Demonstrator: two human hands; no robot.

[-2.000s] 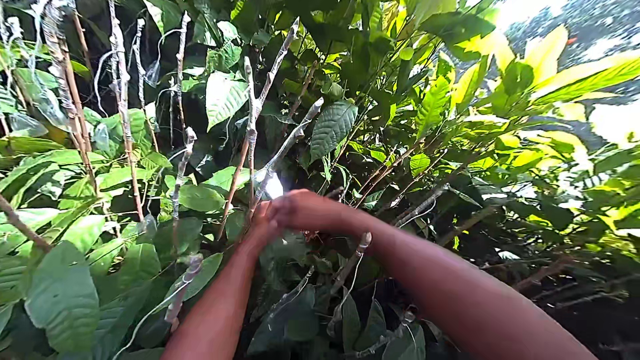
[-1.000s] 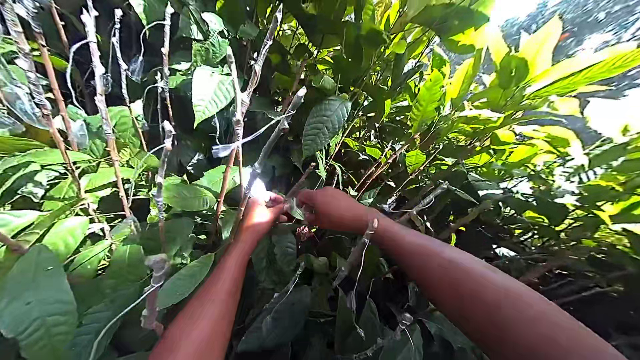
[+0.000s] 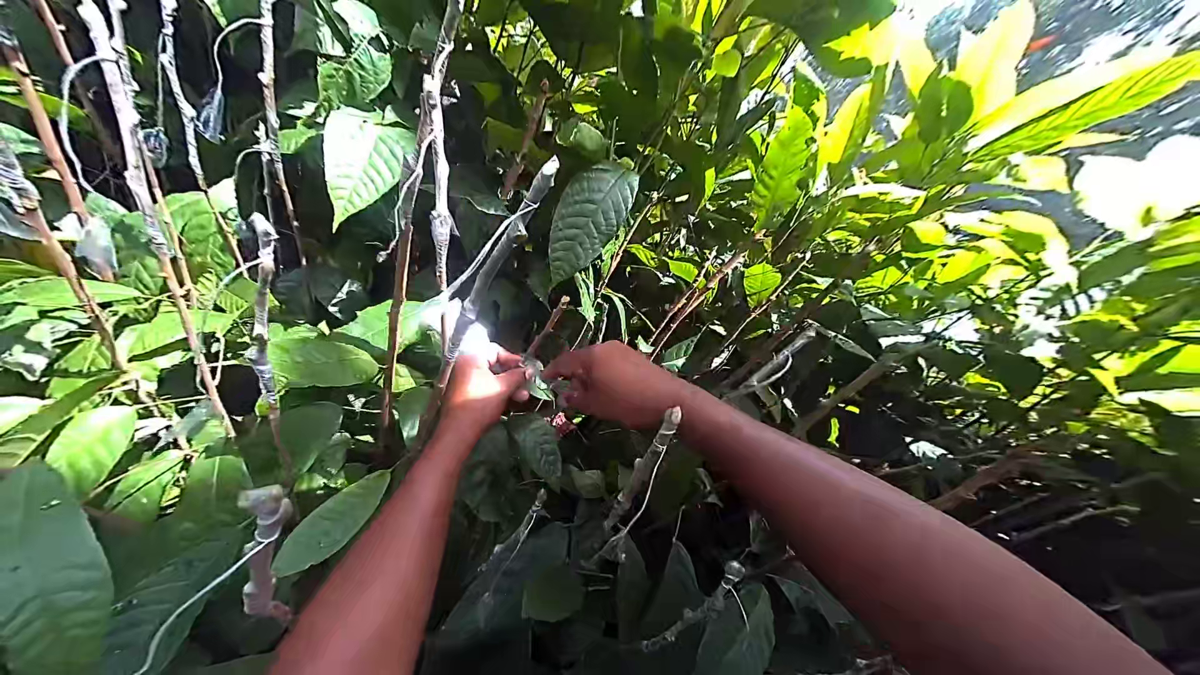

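Both my hands meet at the middle of the foliage. My left hand (image 3: 483,384) is beside the foot of a film-wrapped stem (image 3: 502,244) and pinches something small and thin, perhaps a shoot or a bit of clear film. Just to its right, my right hand (image 3: 609,382) has its fingers curled at the same small piece; what it grips is too small to tell. A short cut brown twig (image 3: 547,326) rises between the two hands. A pale strip (image 3: 483,253) of film or string hangs across the wrapped stem. Bright sunlight washes out part of my left hand.
More wrapped upright stems (image 3: 263,309) with loose ties stand at the left. Below my right forearm is a wrapped stub (image 3: 647,469). Broad green leaves (image 3: 361,164) surround the stems, and dense sunlit foliage (image 3: 937,234) fills the right side.
Two seconds ago my hands overlapped at the stem; now they are slightly apart, my right hand to the right. The pale strip across the stem shows from one second ago.
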